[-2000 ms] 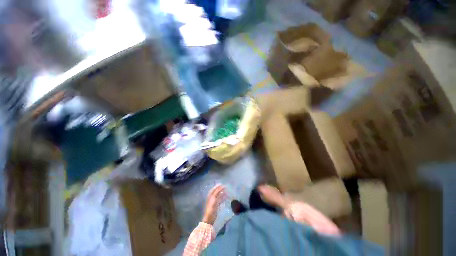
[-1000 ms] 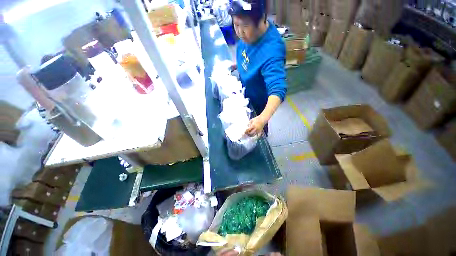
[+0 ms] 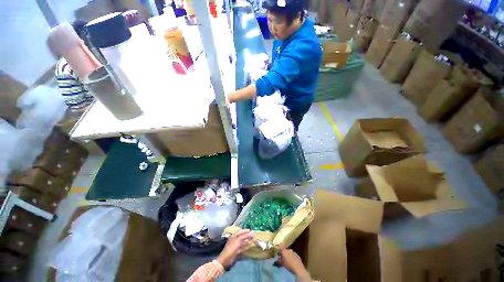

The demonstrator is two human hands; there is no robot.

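Note:
A woven sack (image 3: 303, 219) with an open top stands in front of me at the lower middle, with small green pieces (image 3: 269, 215) inside. My left hand (image 3: 237, 245) is on the sack's near left rim, fingers on the edge. My right hand (image 3: 288, 258) is at the near right rim; its fingertips are partly hidden and blurred, but they appear to pinch the edge. Left of the sack is a dark round waste bin (image 3: 167, 216) filled with white and coloured scraps.
A green-topped bench (image 3: 271, 175) holds bagged white items (image 3: 274, 131); a person in blue (image 3: 293, 66) stands beside it. Open cartons (image 3: 353, 154) are on the right. A carton with translucent plastic (image 3: 91, 245) is lower left. A white table (image 3: 160, 118) bears bottles.
The view has shifted, and both my hands now show at the sack's near rim. The person in blue has moved an arm from the bagged items toward the white table.

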